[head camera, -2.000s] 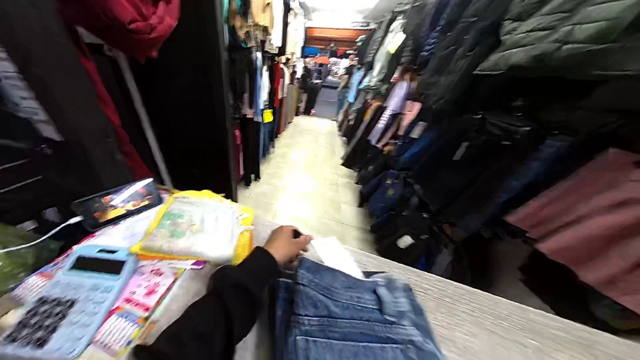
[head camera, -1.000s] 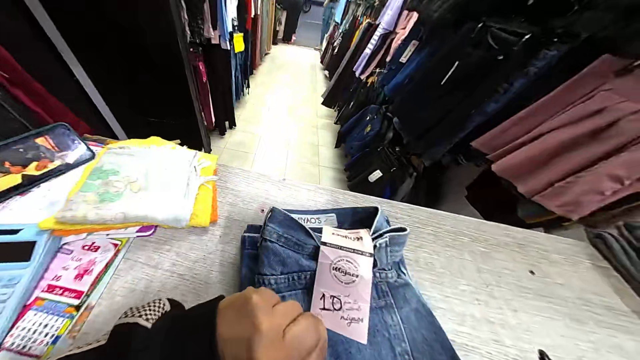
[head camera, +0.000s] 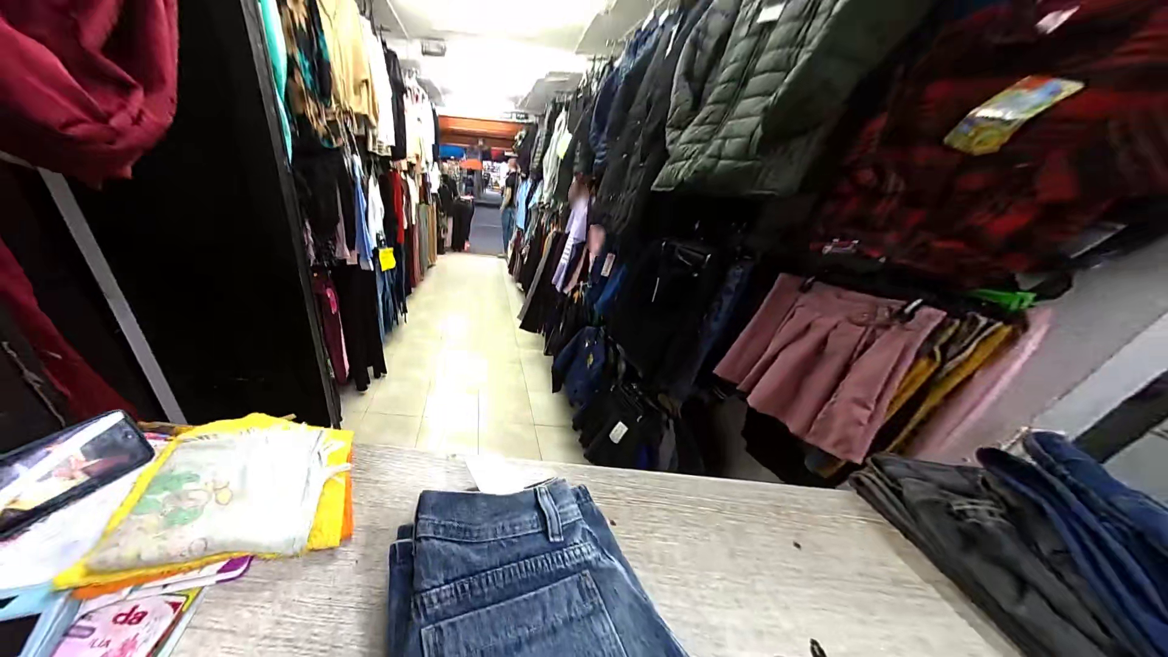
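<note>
Folded blue denim jeans (head camera: 511, 557) lie on the wood-grain counter (head camera: 730, 547) at the lower middle, with a back pocket and a belt loop facing up. The white edge of a paper tag (head camera: 502, 474) sticks out beyond the waistband. Both of my hands are outside the view, so what they hold is hidden. A small dark object (head camera: 817, 647) shows at the bottom edge, right of the jeans.
On the left lie a phone (head camera: 68, 470), a yellow cloth with a plastic-wrapped piece (head camera: 219, 493) and part of a light blue calculator (head camera: 32, 616). Folded dark trousers (head camera: 985, 538) and jeans are stacked at right. Clothes racks line a tiled aisle (head camera: 456, 365); a person (head camera: 508, 205) stands far off.
The hand at the jeans has left the view. One second ago the pink tag lay over the jeans' front; now a back pocket faces up and the tag pokes out behind. The view has tilted up.
</note>
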